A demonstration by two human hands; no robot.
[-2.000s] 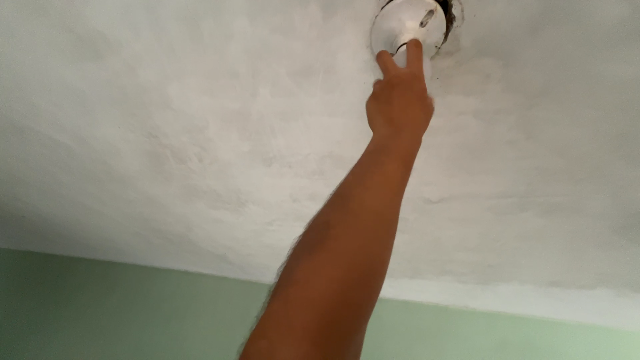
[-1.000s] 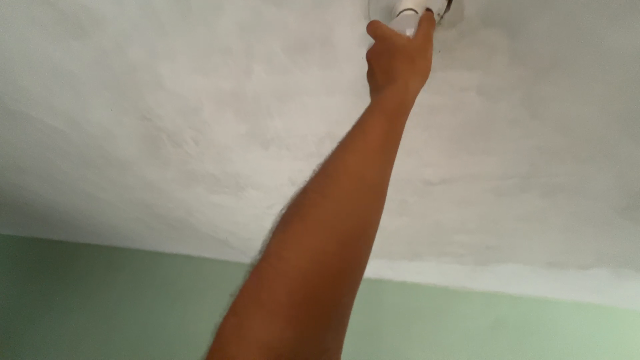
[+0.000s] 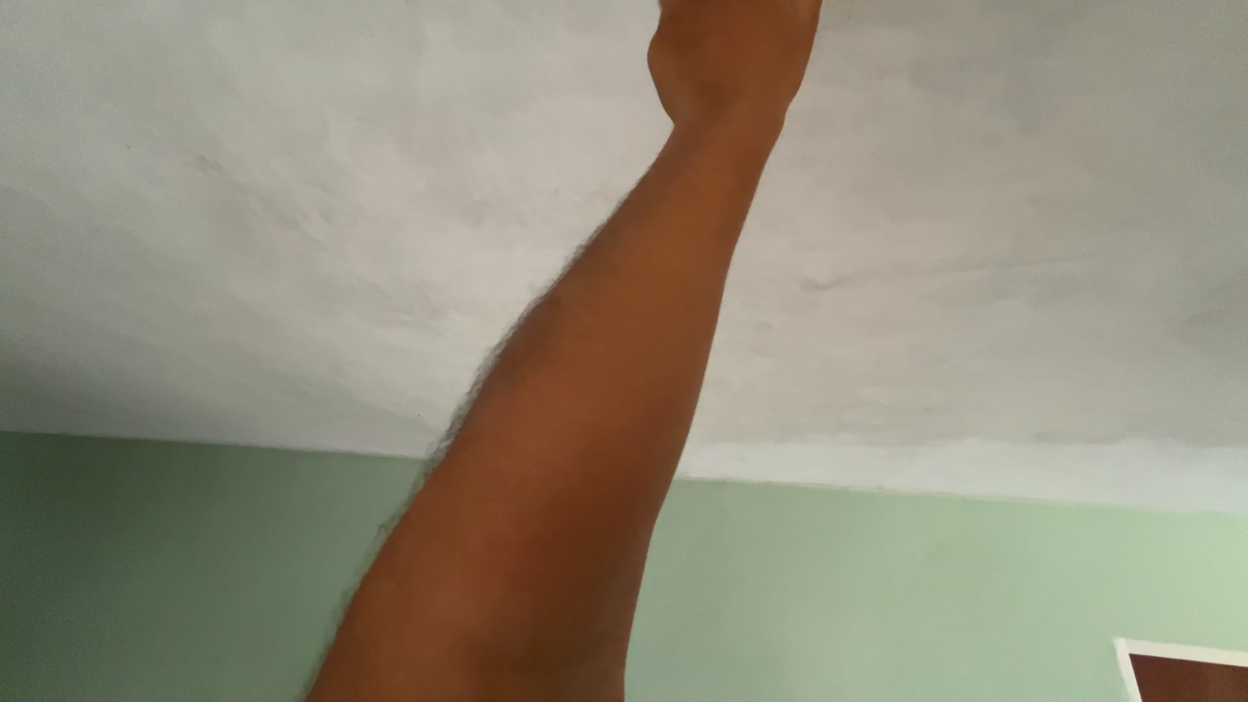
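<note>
My left hand (image 3: 736,58) is raised toward the ceiling (image 3: 926,244) at the top of the head view. Only its wrist and lower part show. The fingers lie beyond the top edge, so what they hold or touch cannot be told. My bare forearm slants up from the bottom edge, left of the middle, to the hand. The white round ceiling fitting seen before is out of the frame. My right hand is not in view.
The pale ceiling has a patchy, uneven surface. Below it runs a green wall (image 3: 877,585), with a whiter strip along the ceiling's edge. At the bottom right corner stands a white frame (image 3: 1123,668) around a dark reddish-brown panel.
The fitting and my fingers, in view before, have passed out over the top edge as the view shifted lower. The white-framed panel has come into view at the bottom right.
</note>
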